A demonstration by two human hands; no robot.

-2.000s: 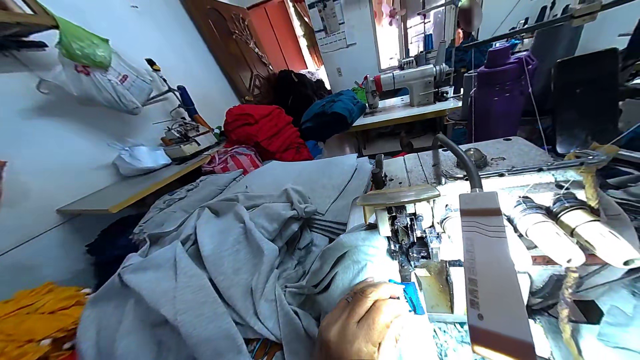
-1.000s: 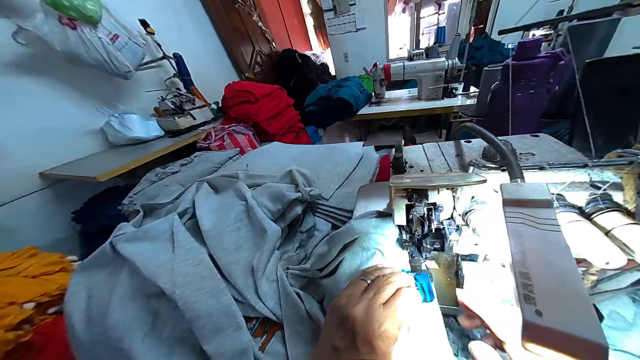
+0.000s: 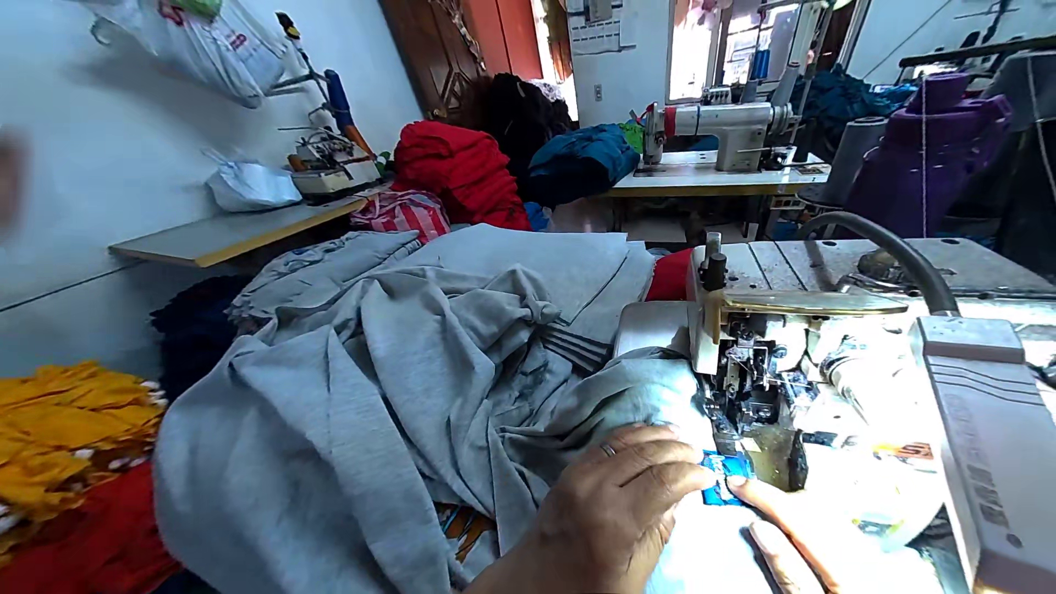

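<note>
Grey knit fabric (image 3: 396,355) lies heaped left of an overlock sewing machine (image 3: 755,371) and runs up to its needle area. My left hand (image 3: 615,503), with a ring on one finger, rests on the fabric, its fingertips at the left edge of a small blue label (image 3: 726,477). My right hand (image 3: 796,528) touches the label's right edge with a fingertip; strong light washes out much of this hand. The label lies flat just in front of the presser foot area. Whether the fingers pinch the cloth is not clear.
A lamp (image 3: 982,445) stands close on the right. Yellow cloth (image 3: 74,429) and red cloth (image 3: 91,528) lie at the left. Behind are red bundles (image 3: 462,169), a second sewing machine (image 3: 726,132) and a purple chair (image 3: 907,157). A blurred shape shows at the left edge.
My right hand, not visible two seconds ago, has come in from the right and now reaches the blue label. My left hand stays beside the label.
</note>
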